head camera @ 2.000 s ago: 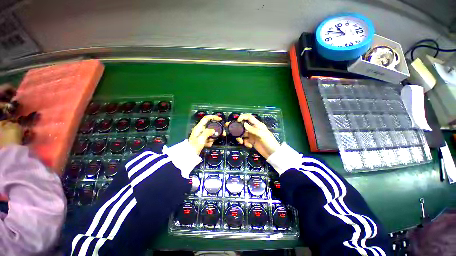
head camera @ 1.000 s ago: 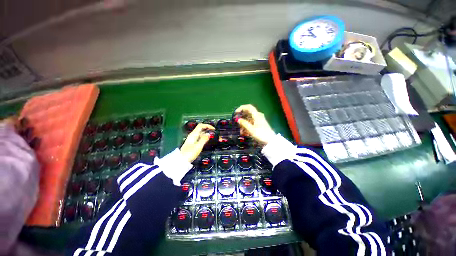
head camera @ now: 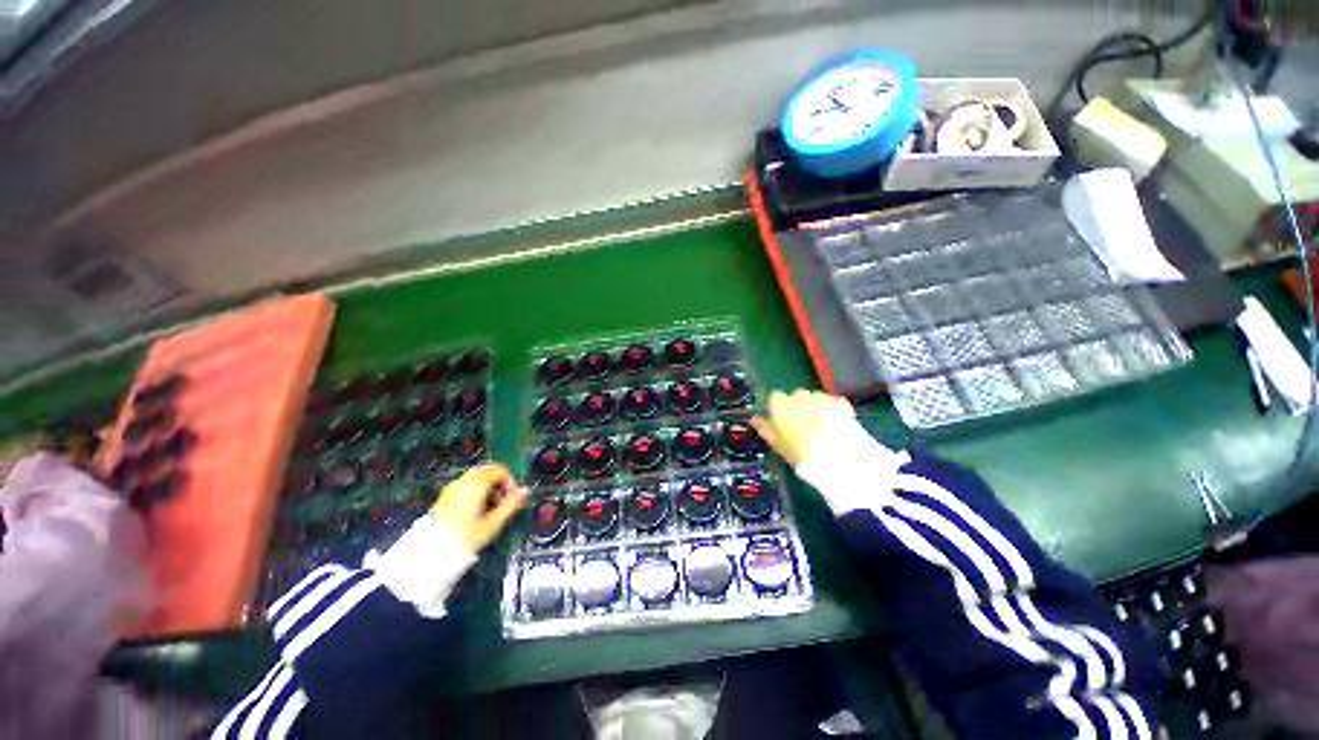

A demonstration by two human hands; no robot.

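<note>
A clear blister tray of black round discs lies in front of me, most discs with red lit marks. Those in the front row glare white. The pocket at its far right corner shows no disc. My left hand is just beside the tray's left edge, its fingers curled around a dark spot; whether that is a disc or shadow is unclear. My right hand is at the tray's right edge, fingertips beside a disc; its grip is unclear.
Another disc tray lies left, beside an orange-red slab with dark discs. A coworker's pink sleeve is far left. At right are an empty blister tray, a blue-rimmed clock, a white box and paper slips.
My hands have moved apart from over the tray's far rows to its left and right sides. The discs seen in my hands earlier no longer show clearly there. The view has shifted and tilted.
</note>
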